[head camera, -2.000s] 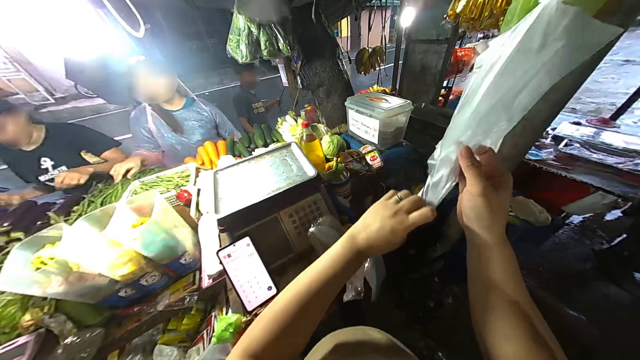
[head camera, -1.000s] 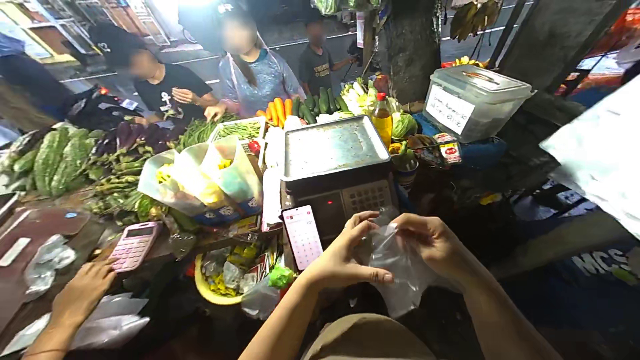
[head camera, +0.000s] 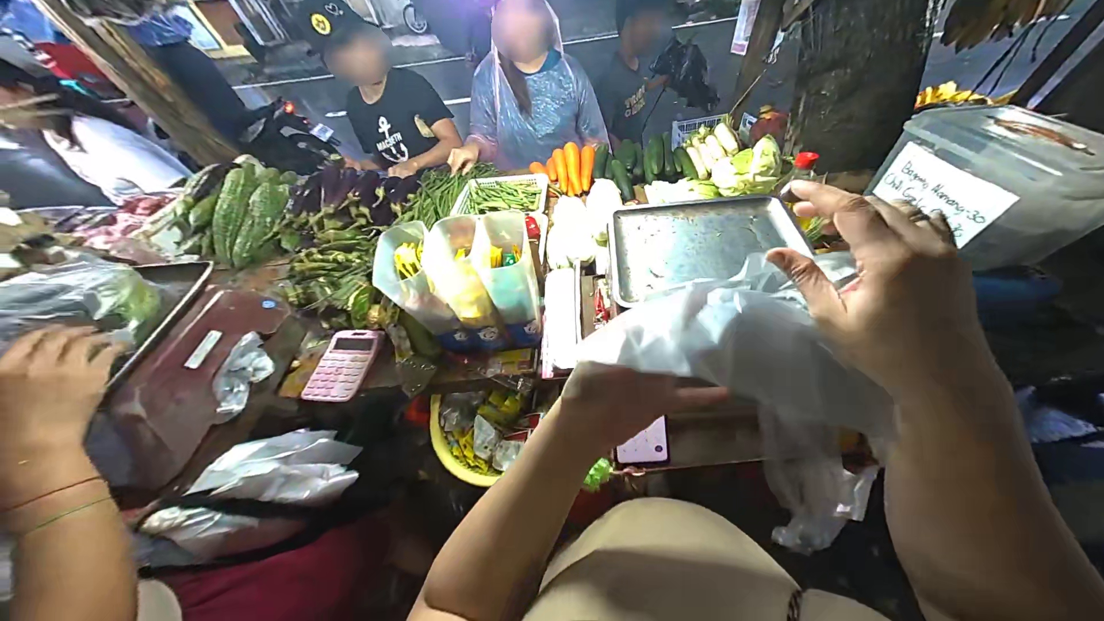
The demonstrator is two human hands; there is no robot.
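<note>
A thin clear plastic bag (head camera: 716, 332) spreads between my hands, over the near edge of a weighing scale's metal tray (head camera: 707, 246). My left hand (head camera: 621, 401) holds the bag's left side, fingers pointing right. My right hand (head camera: 880, 276) is raised at the bag's right end, thumb and fingers apart; whether it grips the film cannot be told. Part of the bag hangs below my right wrist. Beneath my left hand lies a phone (head camera: 644, 442), partly covered. A pink calculator (head camera: 342, 366) rests on the counter to the left.
At the left edge a co-worker's hand (head camera: 52, 379) touches a bagged vegetable on another scale. Bitter melons (head camera: 246, 211), eggplants, carrots (head camera: 571, 166) and cucumbers line the stall. A labelled plastic tub (head camera: 1000, 181) stands right; a yellow basket (head camera: 453, 453) sits below. Several people stand across the counter.
The plastic bag, bunched between my hands a second ago, is now spread wide over the scale. My right hand has risen away from my left. The co-worker's hand has left the pink calculator.
</note>
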